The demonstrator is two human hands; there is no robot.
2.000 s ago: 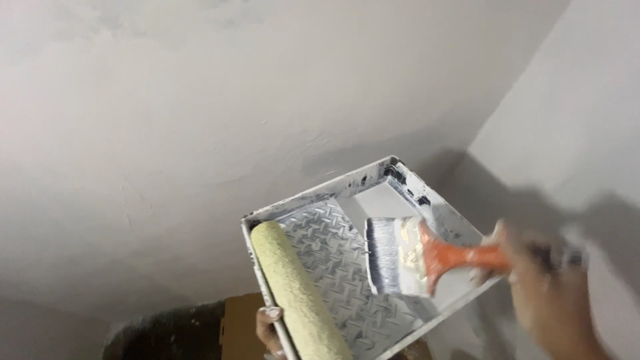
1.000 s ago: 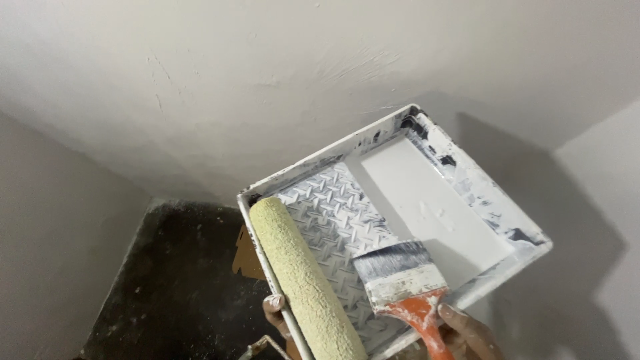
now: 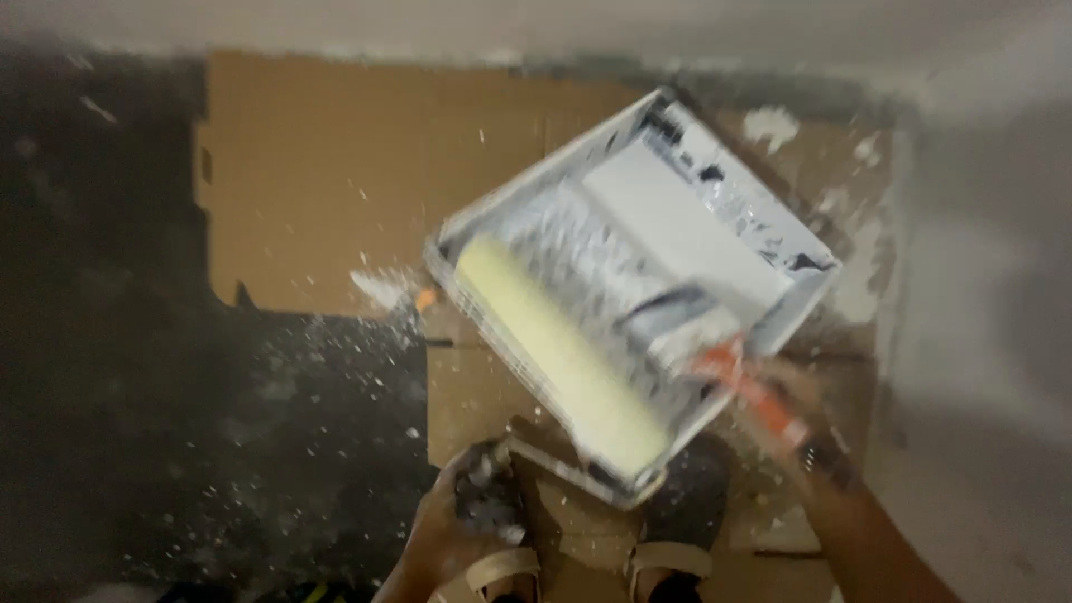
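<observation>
A white paint tray (image 3: 687,226) is tilted diagonally, its well and ridged ramp coated in white paint. A pale yellow roller cover (image 3: 561,352) lies along its left side, with the roller's wire frame (image 3: 557,465) showing at the lower edge. My left hand (image 3: 456,519) is at the tray's lower left, fingers partly hidden under it beside the wire frame; blur hides the exact grip. My right hand (image 3: 796,419) holds the orange handle of a wide paintbrush (image 3: 687,335), whose paint-covered bristles are over the ramp.
Flattened cardboard (image 3: 318,184) covers part of a dark, paint-spattered floor (image 3: 310,419) below the tray. My sandalled feet (image 3: 502,565) stand at the bottom. A pale wall (image 3: 988,318) rises on the right, another along the top.
The view has tipped down from the wall to the floor and feet. The brush was higher over the tray two seconds ago, then lower against the ramp; my right hand still holds it.
</observation>
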